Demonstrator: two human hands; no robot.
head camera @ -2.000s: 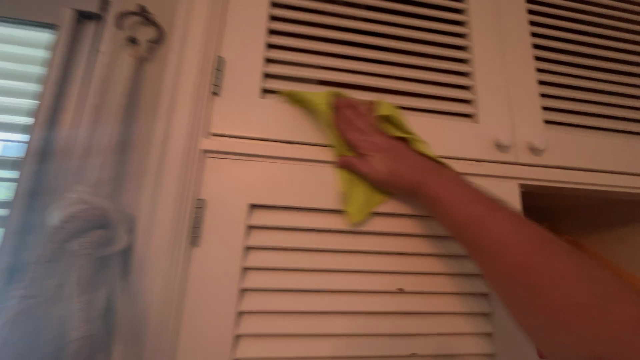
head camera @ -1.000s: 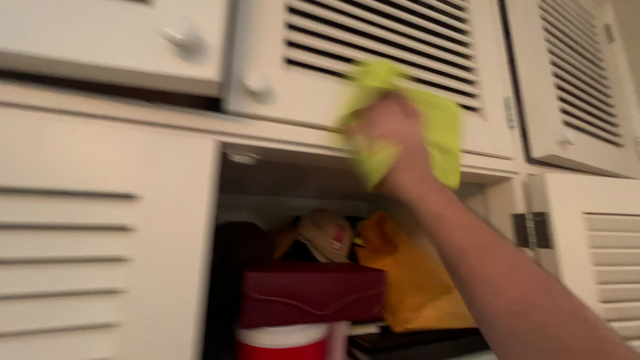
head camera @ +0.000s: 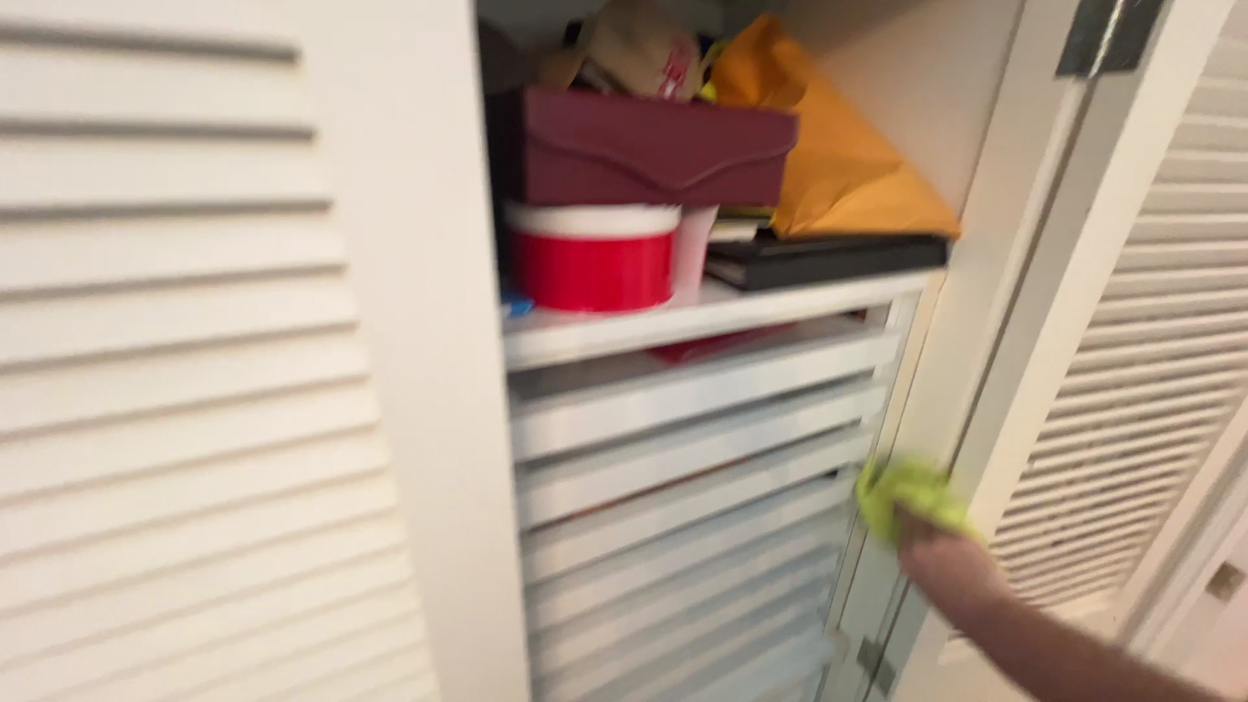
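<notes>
My right hand [head camera: 931,546] grips a yellow-green cloth [head camera: 902,492], bunched and blurred, against or close to the right-hand upright of the white cabinet frame [head camera: 882,585]. The forearm comes in from the lower right corner. Left of the cloth are the white slatted fronts [head camera: 682,487] below the cabinet shelf [head camera: 721,312]. To its right stands an open louvered door [head camera: 1111,439] on metal hinges. My left hand is out of view.
On the shelf are a maroon box [head camera: 663,151] on a red tub with a white rim [head camera: 595,258], an orange padded envelope [head camera: 829,146] on a flat black case [head camera: 838,258], and a tan cap [head camera: 643,49]. Another louvered door [head camera: 419,292] stands at the left.
My right hand with the cloth has gone from the upper door's lower edge down to the right side of the opening. The view has swung right and down.
</notes>
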